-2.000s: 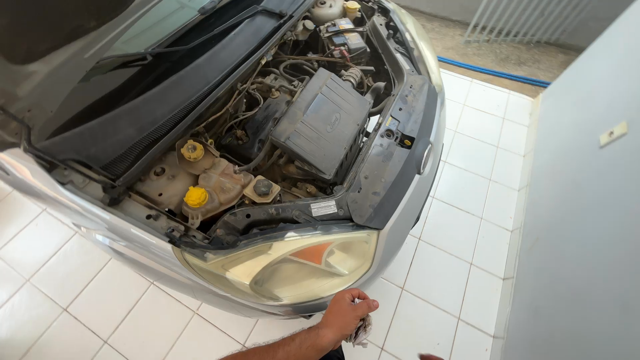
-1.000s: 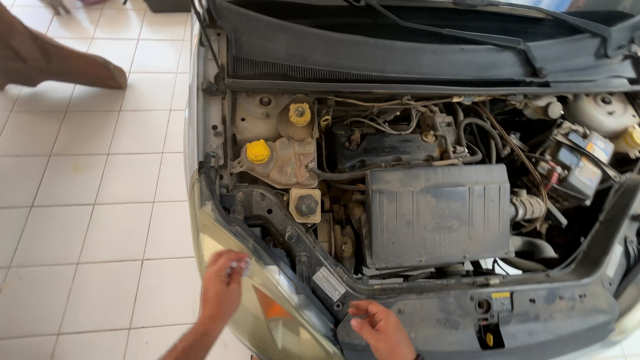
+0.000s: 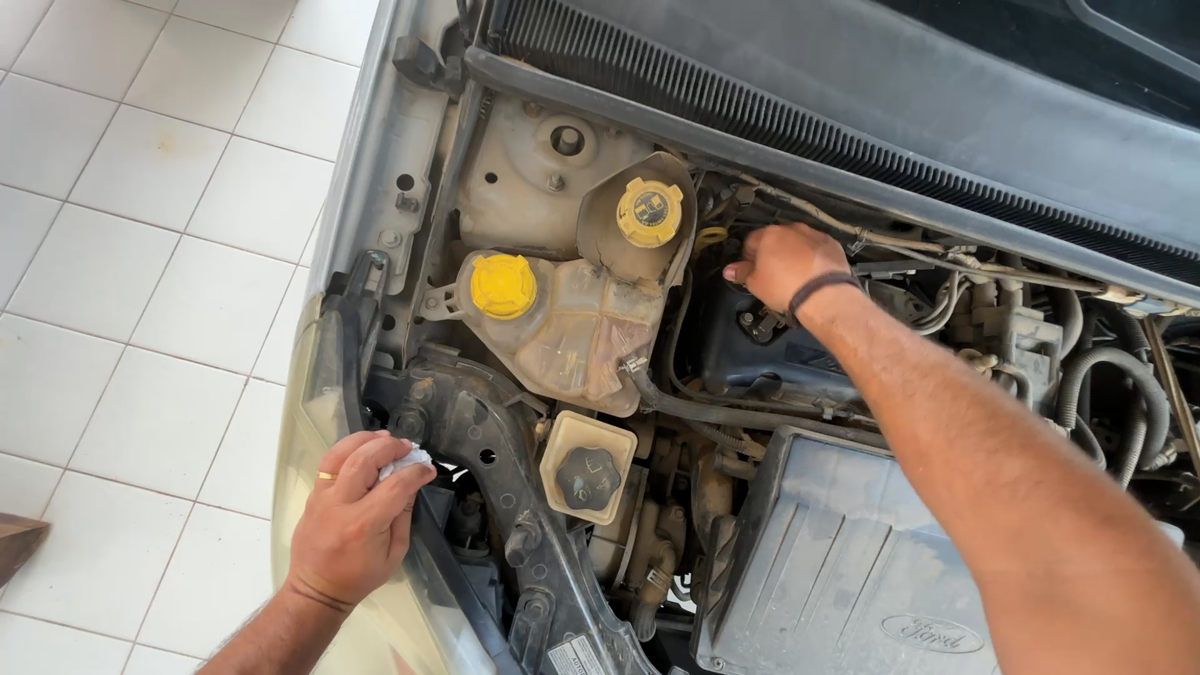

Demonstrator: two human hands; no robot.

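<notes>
Over the headlight (image 3: 319, 412) at the lower left, my left hand (image 3: 361, 516) pinches a crumpled white cloth or paper (image 3: 406, 461). My right hand (image 3: 792, 267) reaches to the rear of the black engine cover (image 3: 778, 347), its fingertips on a dark part, perhaps a cap, that they mostly hide. Just left of those fingers is a yellow ring handle (image 3: 711, 236), likely the dipstick's. A yellow cap (image 3: 503, 286) tops the translucent coolant reservoir (image 3: 581, 328), and another yellow cap (image 3: 649, 213) sits behind it. A black cap (image 3: 588, 478) closes a small pale reservoir in front.
The Ford air filter box (image 3: 853, 553) lies below my right forearm. The ribbed cowl (image 3: 750, 112) crosses behind the engine bay. Hoses (image 3: 1116, 366) run at the right. The front crossmember (image 3: 525, 525) is beside my left hand, and white floor tiles (image 3: 141, 281) lie left of the fender.
My right hand has moved from above the front crossmember to the rear of the engine cover. My left hand stays near the headlight with the white piece. The view has moved closer.
</notes>
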